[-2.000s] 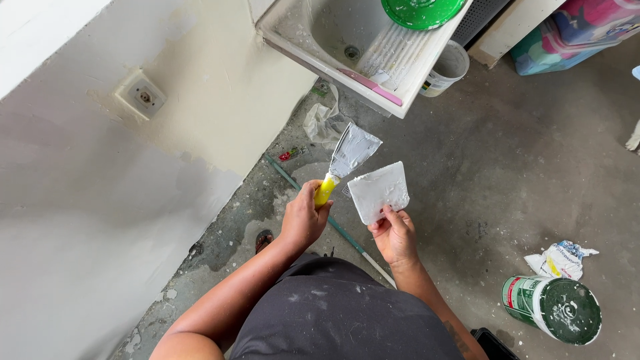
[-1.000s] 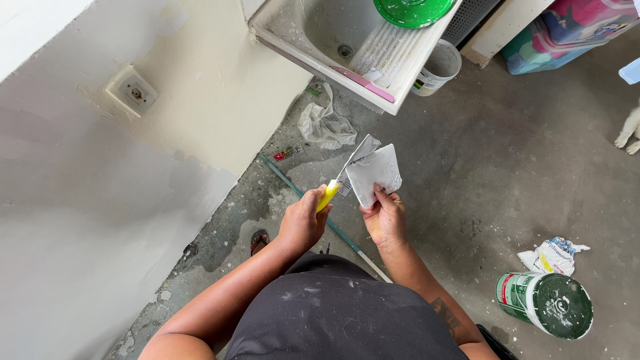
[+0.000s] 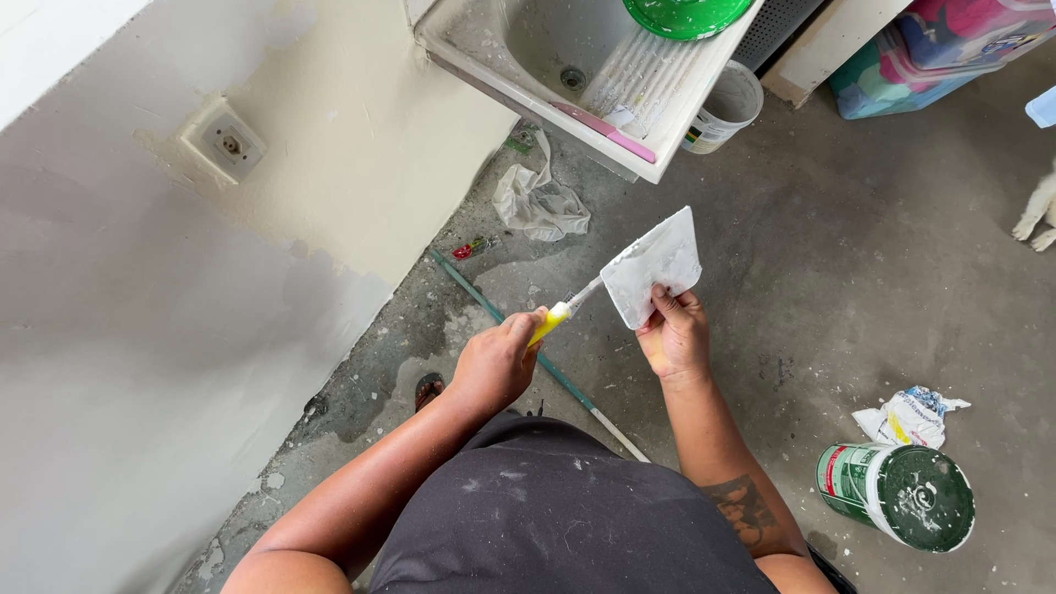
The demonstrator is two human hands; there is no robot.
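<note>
My left hand (image 3: 499, 359) grips the yellow handle of a putty knife (image 3: 549, 323), which points up and right. Its blade is mostly hidden behind a white plastic spreader (image 3: 652, 266); only the narrow neck shows. My right hand (image 3: 678, 330) pinches the spreader at its lower edge, thumb on the near face. White compound is smeared on the spreader. To the left stands a wall (image 3: 346, 165) with patches of beige and grey-white and a socket (image 3: 223, 142) set in it.
A sink (image 3: 528, 91) holding a green lid (image 3: 689, 12) and a pink-handled knife (image 3: 606, 132) is ahead. A white bucket (image 3: 730, 103), plastic bag (image 3: 540, 202), green pole (image 3: 495, 309), crumpled wrapper (image 3: 912, 417), green lidded bucket (image 3: 924, 499), storage boxes (image 3: 932, 74) and an animal's paws (image 3: 1041, 214) surround me.
The putty knife's blade, in plain view two seconds ago, has passed behind the spreader. The spreader has tilted in my right hand.
</note>
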